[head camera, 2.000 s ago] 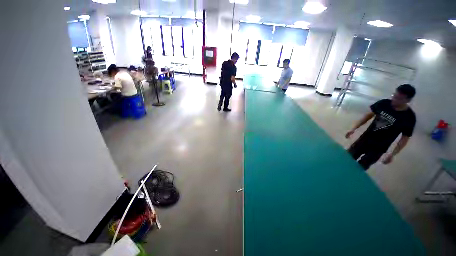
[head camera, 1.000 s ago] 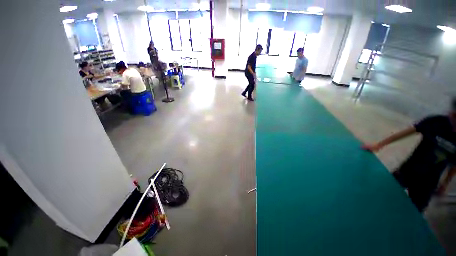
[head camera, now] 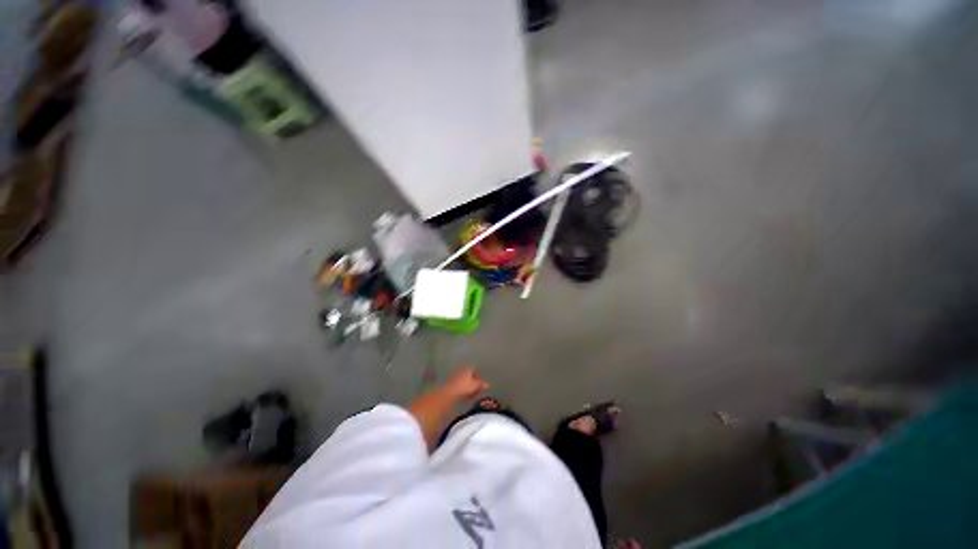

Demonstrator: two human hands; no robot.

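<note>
The dark-green worktable (head camera: pixel 901 483) shows only in part at the lower right, its pale edge curved by the lens. My left hand (head camera: pixel 469 384) is small and blurred at the end of my white sleeve, over the floor in front of my body and away from the worktable. I see nothing held in it, but its finger shape is unclear. A small skin-coloured patch at the bottom edge, beside my clothing, may be part of my right hand; I cannot tell.
A white pillar (head camera: pixel 440 97) stands ahead. By its foot are a black coil (head camera: pixel 584 231), white strips (head camera: pixel 515 214), coloured coils (head camera: pixel 499 247), a green stool (head camera: pixel 472 309) with a white item on top and small clutter (head camera: pixel 359 290). A carton (head camera: pixel 182 509) is at the lower left.
My view has swung down and to the left. The worktable has moved from the centre to the lower right corner. The other people near it are out of view; my body and left hand now show.
</note>
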